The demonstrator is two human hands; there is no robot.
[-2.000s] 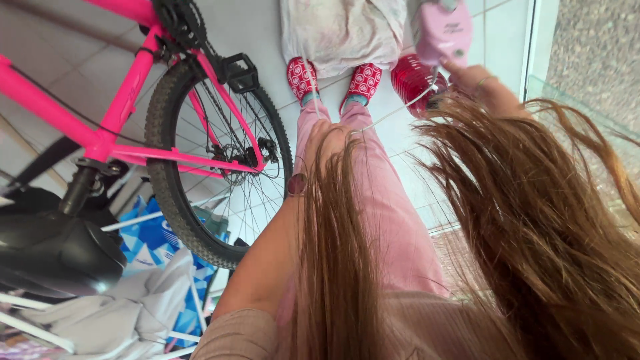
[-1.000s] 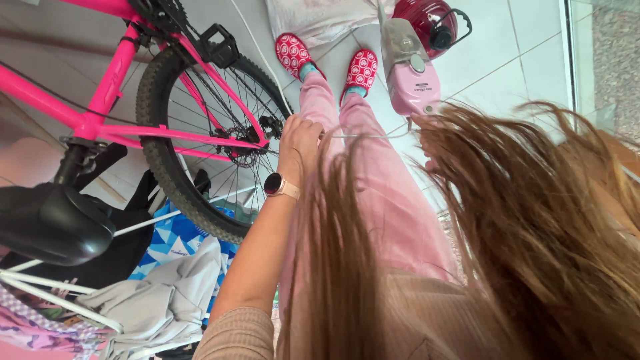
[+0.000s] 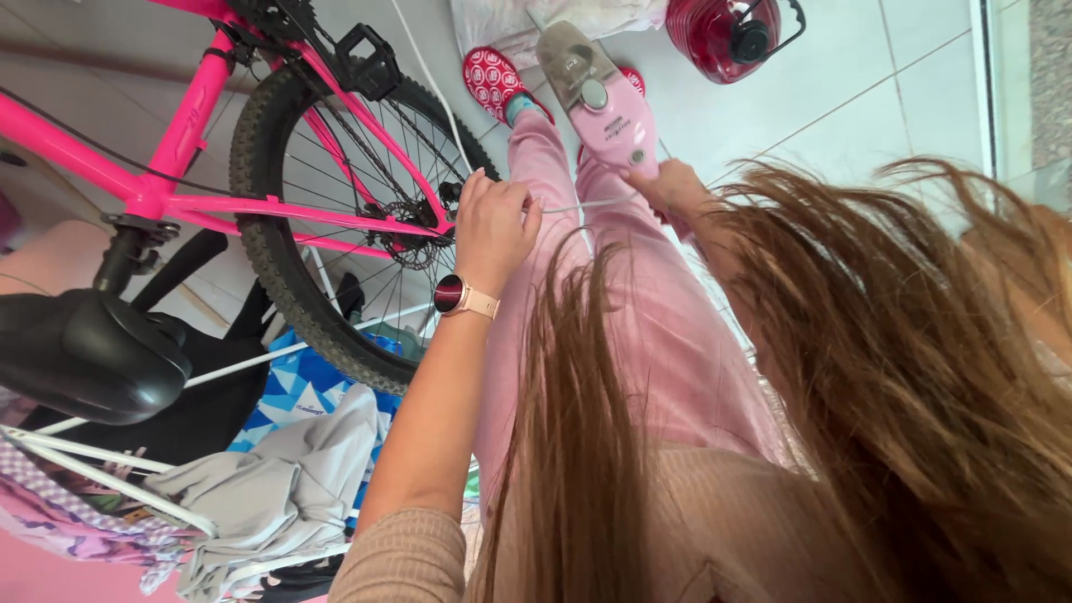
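My right hand (image 3: 670, 188) grips the handle end of a pink handheld vacuum cleaner (image 3: 615, 121), whose clear grey dust cup points up and to the left, over my slippers. A thin pale power cord (image 3: 586, 204) runs from near that hand to my left hand (image 3: 494, 222), which is closed around it. From the left hand the cord continues up past the rear wheel of the bicycle. A smartwatch with a pink strap is on my left wrist. Long hair hangs in front and hides part of my right forearm.
A pink bicycle (image 3: 310, 213) with a black saddle stands at the left. Below it, a white drying rack (image 3: 109, 477) holds clothes. A large red plastic bottle (image 3: 720, 38) and white cloth or plastic (image 3: 578, 15) lie on the tiled floor ahead. A glass edge runs along the right.
The vacuum cleaner was higher and further right, beside the red bottle, and now hangs over my feet. My left hand has moved away from my legs towards the bicycle wheel.
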